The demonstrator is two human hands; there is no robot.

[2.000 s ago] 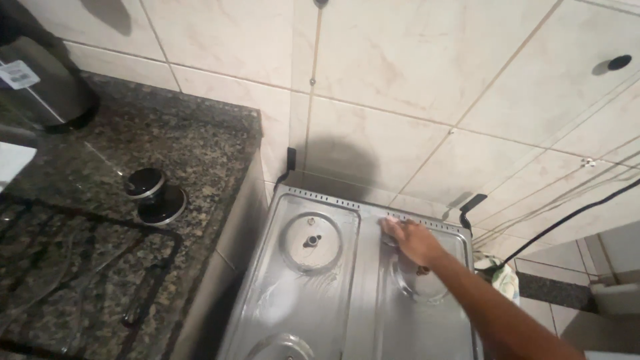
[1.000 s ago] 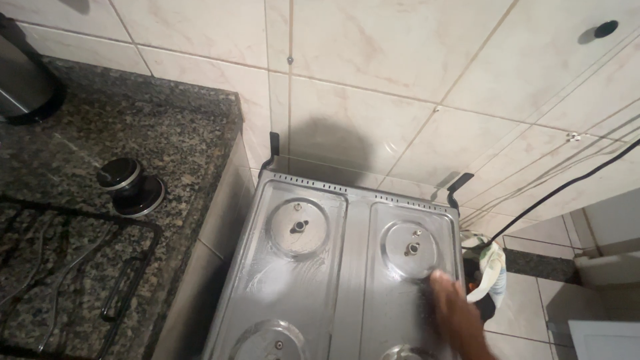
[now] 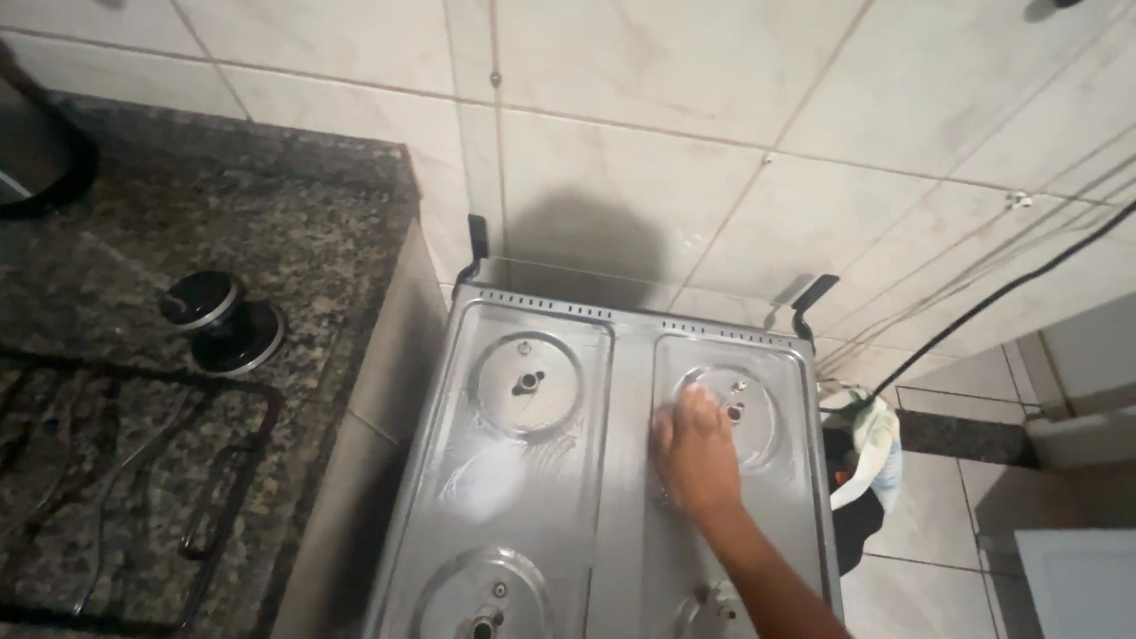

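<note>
My right hand (image 3: 698, 451) rests palm down on the stainless steel top of a gas stove (image 3: 630, 461), at the left side of the back right burner recess (image 3: 753, 435). The fingers are bent and blurred, and whether something lies under them cannot be told. The grates and burner caps are off the stove, so the bare gas outlets show. The back left burner recess (image 3: 530, 382) has wet-looking streaks below it. My left hand is out of view.
On the granite counter (image 3: 328, 240) at left lie stacked black burner caps (image 3: 222, 324), a black wire grate (image 3: 222, 479) and a dark metallic container (image 3: 35, 142). Black hinge arms (image 3: 812, 297) rise behind the stove. A black cable (image 3: 1003, 293) and a plastic bag (image 3: 879, 453) are at right.
My right hand has moved over the right half of the stove top, from the back edge to the right side, then left beside the back right burner recess.
</note>
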